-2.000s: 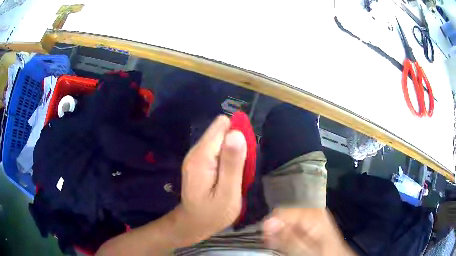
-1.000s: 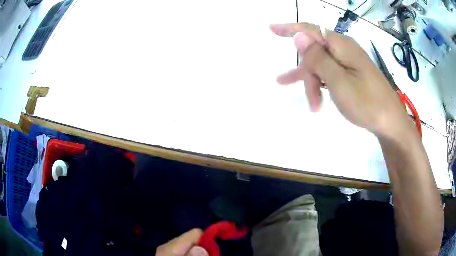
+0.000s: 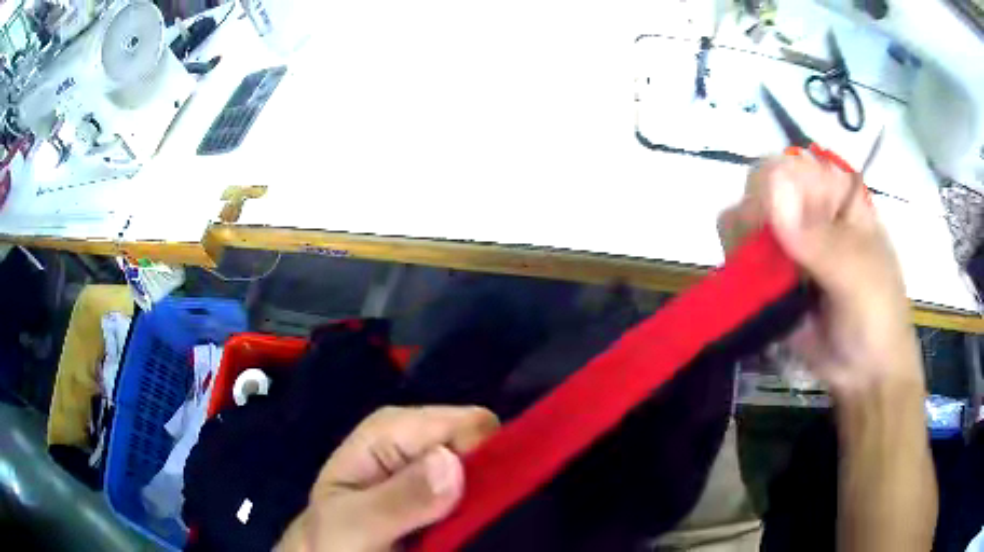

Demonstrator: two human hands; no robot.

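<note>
The red trim [image 3: 615,383] is stretched as a straight flat band from lower centre up to the right. The dark garment body [image 3: 637,464] hangs along its lower side. My left hand [image 3: 405,474] grips the trim near its lower end. My right hand [image 3: 825,259] grips the upper end, in front of the table edge; it is slightly blurred. A thin silver pointed shaft [image 3: 872,151] shows just above my right hand; whether the hand holds it I cannot tell.
Red-handled scissors [image 3: 786,116] lie behind my right hand, with black scissors [image 3: 836,97] beyond. A sewing machine [image 3: 103,65] stands at upper left. Blue [image 3: 162,377], yellow [image 3: 81,356] and red [image 3: 259,347] baskets are at left, with a dark garment pile [image 3: 248,464] over the red one.
My right hand has come down from over the table and now grips the trim. The trim has gone from a curled loop to a taut band. The view has shifted left.
</note>
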